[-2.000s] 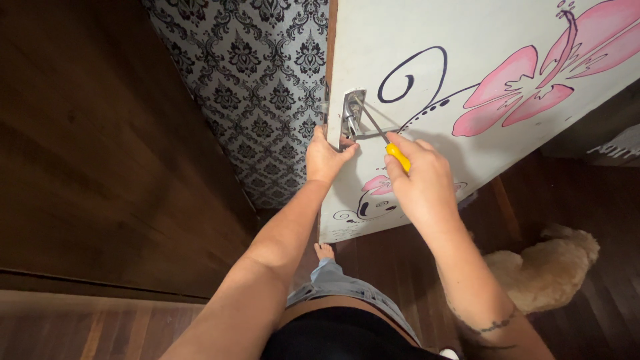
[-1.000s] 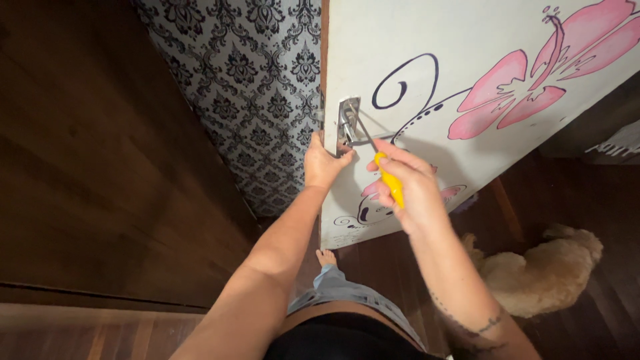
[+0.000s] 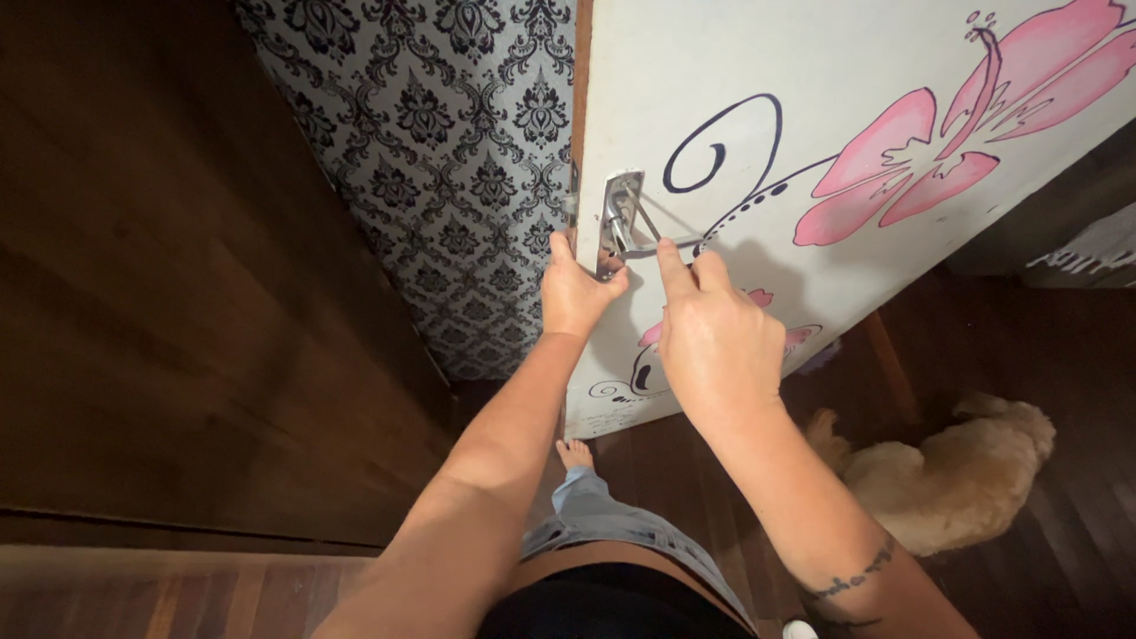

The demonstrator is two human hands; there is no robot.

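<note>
A white door painted with pink flowers bears a metal lever handle on a shiny backplate. My right hand is closed around a screwdriver; its handle is hidden under the fingers. The shaft slants up to the left, and its tip meets the upper part of the backplate. My left hand grips the door's edge at the backplate's lower end, thumb on the door face and fingers around the edge.
A dark wooden panel fills the left side. Behind the door edge is damask-patterned wallpaper. A curly-haired tan dog lies on the dark wooden floor at the right. My bare foot is near the door's bottom corner.
My right hand has turned on the screwdriver; its yellow handle, visible earlier, is now covered by the hand. My left hand stays at the door's edge.
</note>
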